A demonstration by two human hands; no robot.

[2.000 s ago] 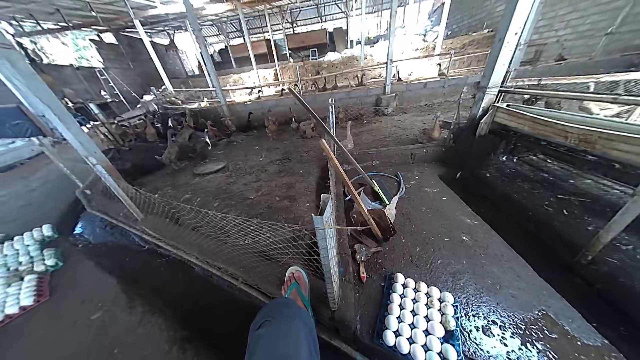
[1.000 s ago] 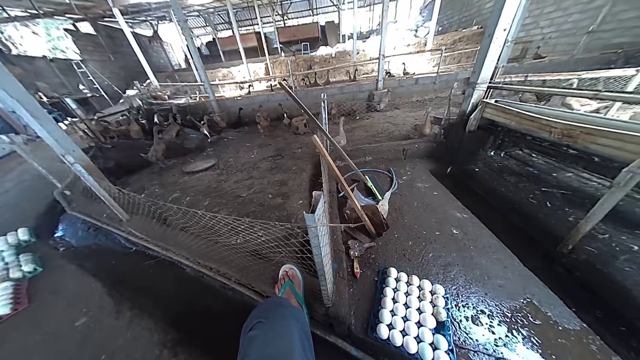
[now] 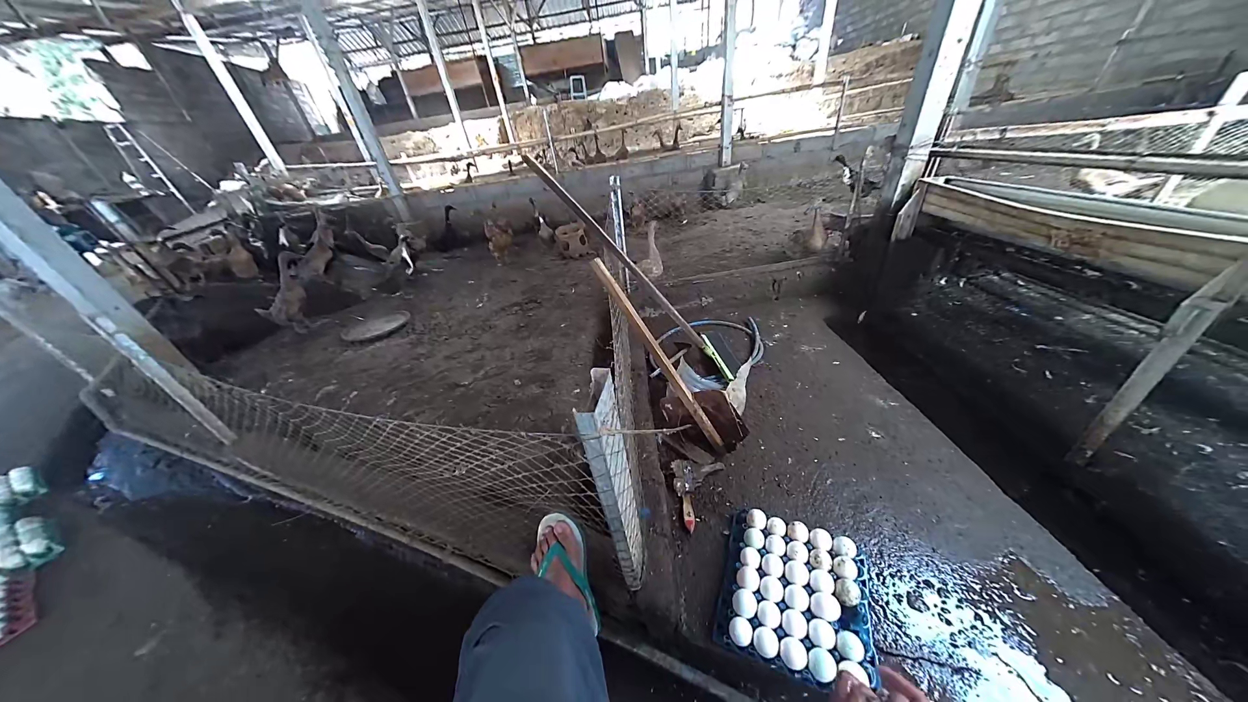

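Note:
At the lower right, on the wet concrete, a blue plastic egg tray (image 3: 726, 609) holds many white eggs (image 3: 795, 597), a few of them stained. Part of my right hand (image 3: 882, 685) shows at the bottom edge, beside the tray's near right corner and close to the last egg; its fingers are mostly cut off, so whether they grip the tray cannot be told. My left hand is out of view. A foot in a green-strapped sandal (image 3: 565, 565) rests by the netting, left of the tray.
Sagging netting (image 3: 429, 458) and a metal-framed mesh panel (image 3: 614, 478) edge the dirt pen with ducks (image 3: 292, 292). Behind the tray lie a long-handled tool (image 3: 653, 351), a hose (image 3: 756, 341) and a brush (image 3: 688, 512). A dark channel runs right; more egg trays (image 3: 21, 600) sit far left.
My right hand has come into view at the bottom edge by the egg tray; neither earlier frame shows it.

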